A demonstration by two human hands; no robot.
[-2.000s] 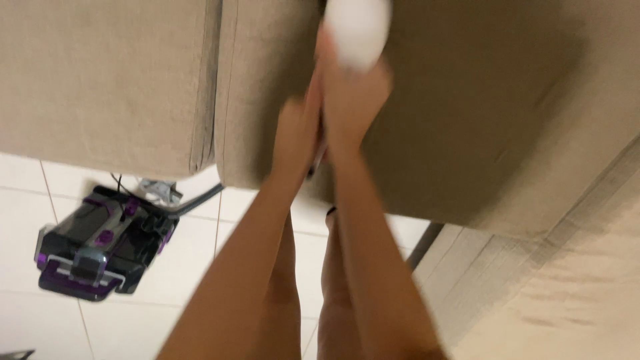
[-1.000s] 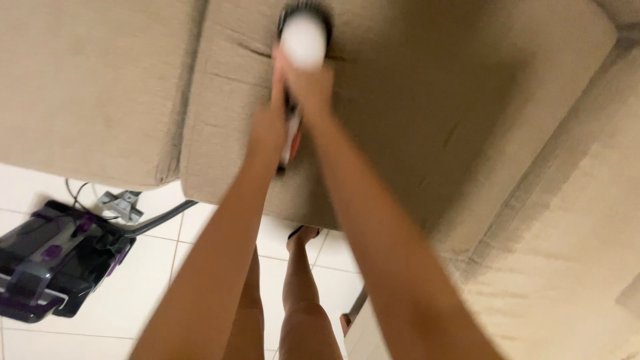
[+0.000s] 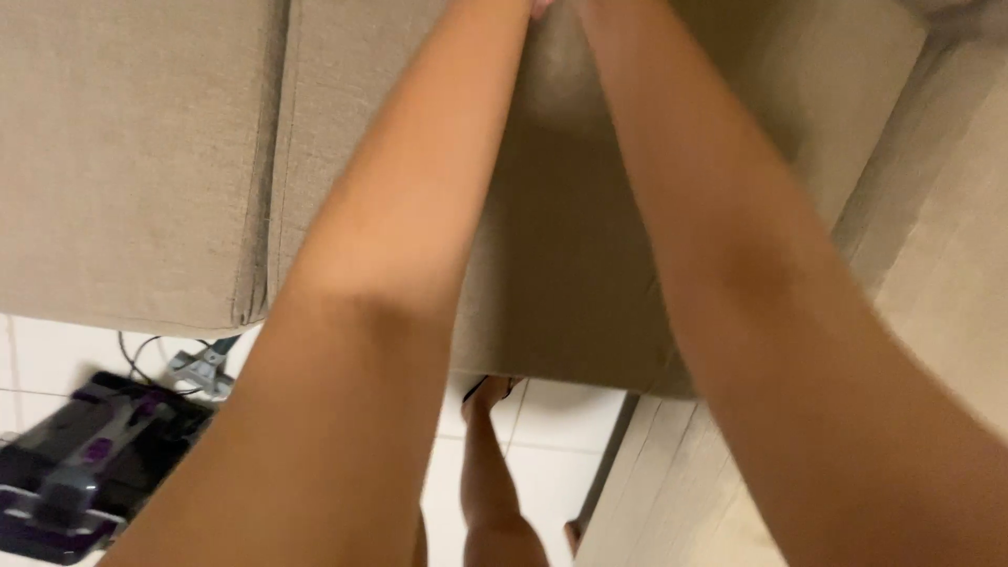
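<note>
Both forearms reach up over the beige fabric sofa cushion and run out at the top edge of the head view. Of my left hand only a small pinkish bit seems to show beside the left wrist; its grip is hidden. My right hand lies beyond the top edge. Whatever the hands hold is out of the frame. A second sofa cushion lies on the left, divided from the first by a dark seam.
A black and purple cleaning machine with a grey fitting, a hose and a thin cord is on the white tiled floor at lower left. The sofa's armrest side rises on the right. My lower leg stands below the cushion.
Both hands, earlier together on a white-topped tool over the cushion, have moved up out of the frame with the forearms reaching farther. The tool no longer shows.
</note>
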